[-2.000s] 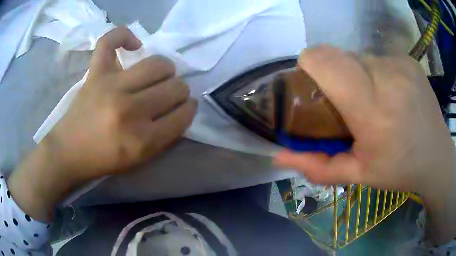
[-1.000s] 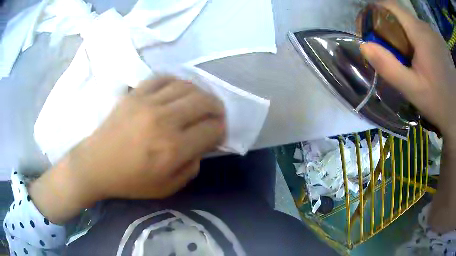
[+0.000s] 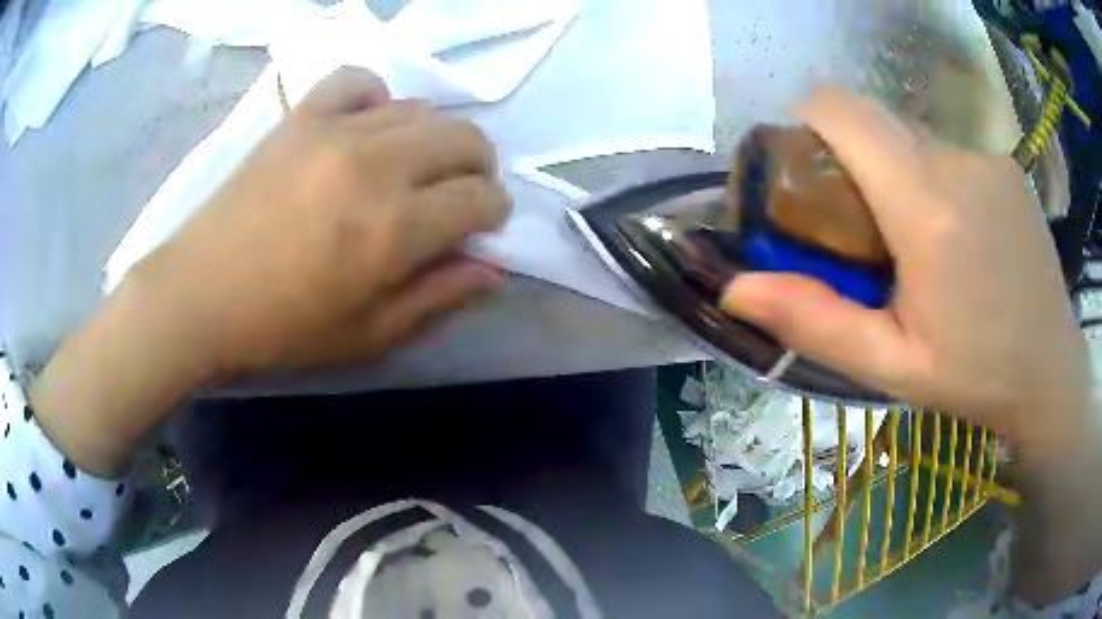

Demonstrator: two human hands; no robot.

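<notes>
My right hand (image 3: 931,254) grips the brown handle of the steam iron (image 3: 689,242). The iron's pointed tip lies on the right part of a small white garment piece (image 3: 550,242) near the table's front edge. My left hand (image 3: 351,230) is on the left part of that piece, fingers curled; the fingertips are partly hidden, so whether they pinch the cloth cannot be told. A gathered white bundle (image 3: 363,46) lies just beyond my left hand, with a strip of white cloth running down to the left.
The pale grey pressing table (image 3: 532,333) has brownish marks at the far right. A yellow wire basket (image 3: 846,508) with white scraps is below its right front edge. More white cloth (image 3: 48,61) lies far left. A yellow-wrapped cord is at the right.
Over the last second the iron has moved left from beside the piece onto its right part. The right hand has moved with it. My left hand has shifted slightly left and away from me.
</notes>
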